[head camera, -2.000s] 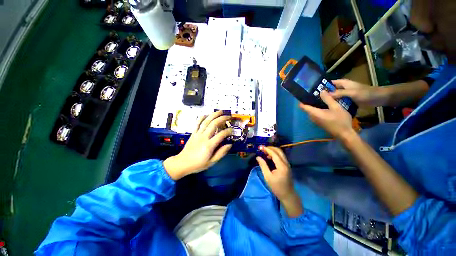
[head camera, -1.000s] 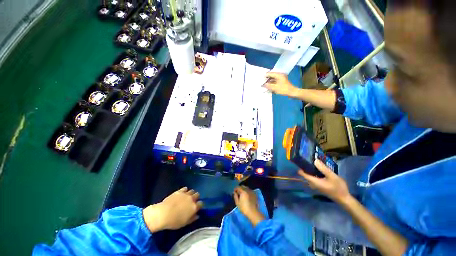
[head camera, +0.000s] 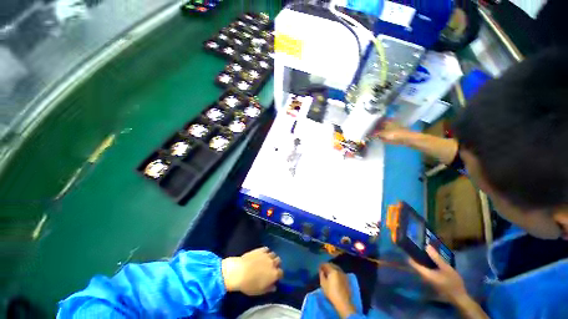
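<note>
The orange fixture (head camera: 340, 141) sits at the rear right of the white work plate (head camera: 305, 187), close under the machine head (head camera: 361, 122). A round assembly in it is partly hidden by the head and blurred. The black fixture block (head camera: 317, 107) lies at the plate's rear, beside the copper-brown block (head camera: 295, 107). My left hand (head camera: 254, 271) is below the machine's blue front edge, fingers curled, nothing seen in it. My right hand (head camera: 335, 285) is also below the front edge, partly cut off by the sleeve, its grip unclear.
Black trays with silver-faced assemblies lie on the green surface at left; the nearest tray (head camera: 198, 147) has some vacant pockets. A second person at right holds the teach pendant (head camera: 418, 233) and has another hand (head camera: 398, 134) beside the machine head. The machine's front edge (head camera: 299, 224) carries lit buttons.
The view has shifted and turned. The orange fixture has moved from the plate's front to under the machine head. My hands have left the front edge and stay below it.
</note>
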